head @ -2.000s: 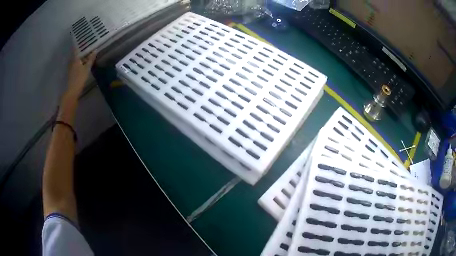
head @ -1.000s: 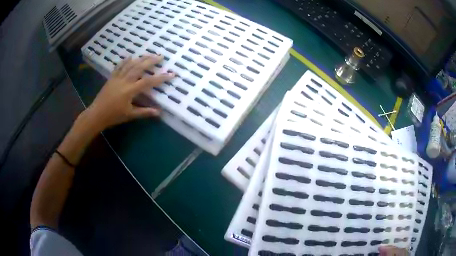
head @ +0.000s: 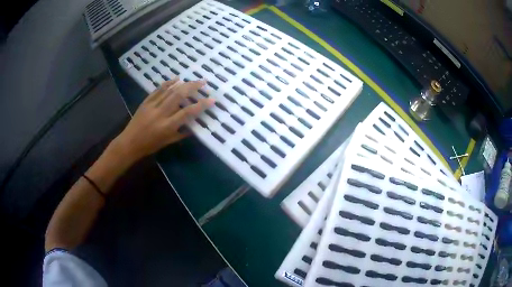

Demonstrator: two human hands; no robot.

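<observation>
A large white foam tray (head: pixel 227 150) with rows of dark, dumbbell-shaped slots lies on the green mat, left of centre. My left hand (head: pixel 165 115) is at its near left edge, fingers spread on the top face and thumb down by the side, holding the edge. The thumb tip is partly hidden. More slotted white trays (head: pixel 365 229) lie overlapped and fanned at lower right. The top one has mostly dark slots and some pale ones at its right. A small printed label (head: pixel 293 278) shows on a lower tray's corner. My right hand is out of the picture.
A black keyboard (head: pixel 401 53) and a monitor (head: pixel 477 50) stand at upper right. A small clear bottle with a brass-coloured top (head: pixel 425 101) is near the keyboard. A white bottle (head: pixel 503 188) is at far right. Another slotted tray (head: pixel 106 17) is at upper left.
My left hand has come from the upper-left tray to the large tray's near edge. The lower tray's offset edge beneath it no longer shows. The right fingertips seen at the bottom have gone from view.
</observation>
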